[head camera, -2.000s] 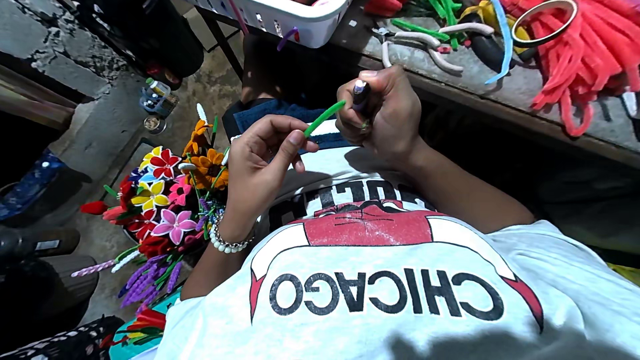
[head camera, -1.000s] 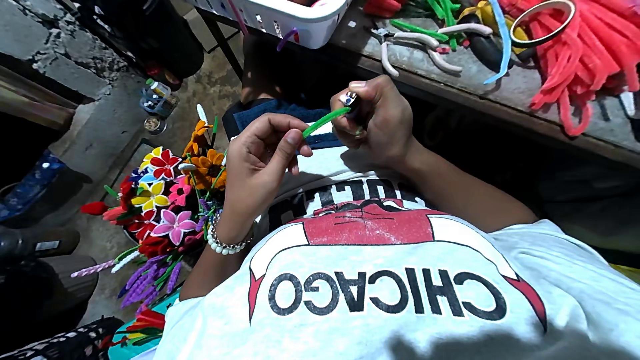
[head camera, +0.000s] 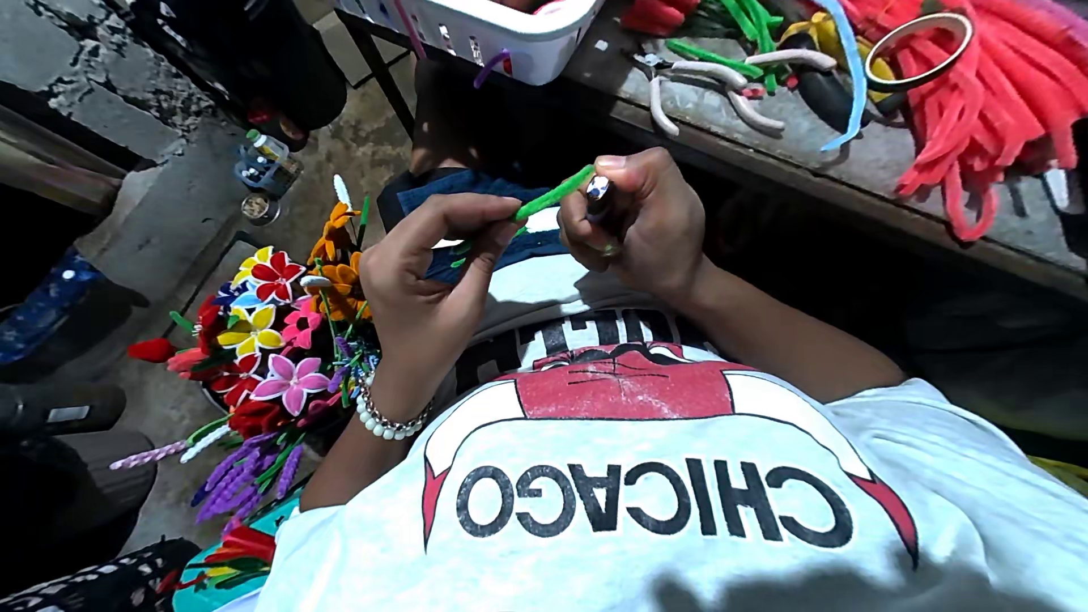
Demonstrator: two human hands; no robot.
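Observation:
A green pipe cleaner (head camera: pixel 554 193) slants up to the right between my hands, above my lap. My left hand (head camera: pixel 442 263) pinches its lower end between thumb and fingertips; small green pieces show just below. My right hand (head camera: pixel 642 225) is closed around a dark, thin tool with a shiny round end (head camera: pixel 598 189), perhaps a lighter or a pen; I cannot tell which. The thumb of that hand touches or lies very near the upper end of the pipe cleaner. A beaded bracelet (head camera: pixel 387 418) circles my left wrist.
On the grey worktable (head camera: pixel 816 161) lie pliers (head camera: pixel 697 75), a tape roll (head camera: pixel 920 53) and red-pink pipe cleaners (head camera: pixel 1003 102). A white plastic basket (head camera: pixel 544 42) stands at the table's left end. Fuzzy pipe-cleaner flowers (head camera: pixel 276 340) stand to my left, with a bottle (head camera: pixel 270 149) on the floor beyond.
The right thumb has come down from higher up to the green pipe cleaner's upper end. The dark tool's shiny end now sits beneath the pipe cleaner; a second ago it was at its tip.

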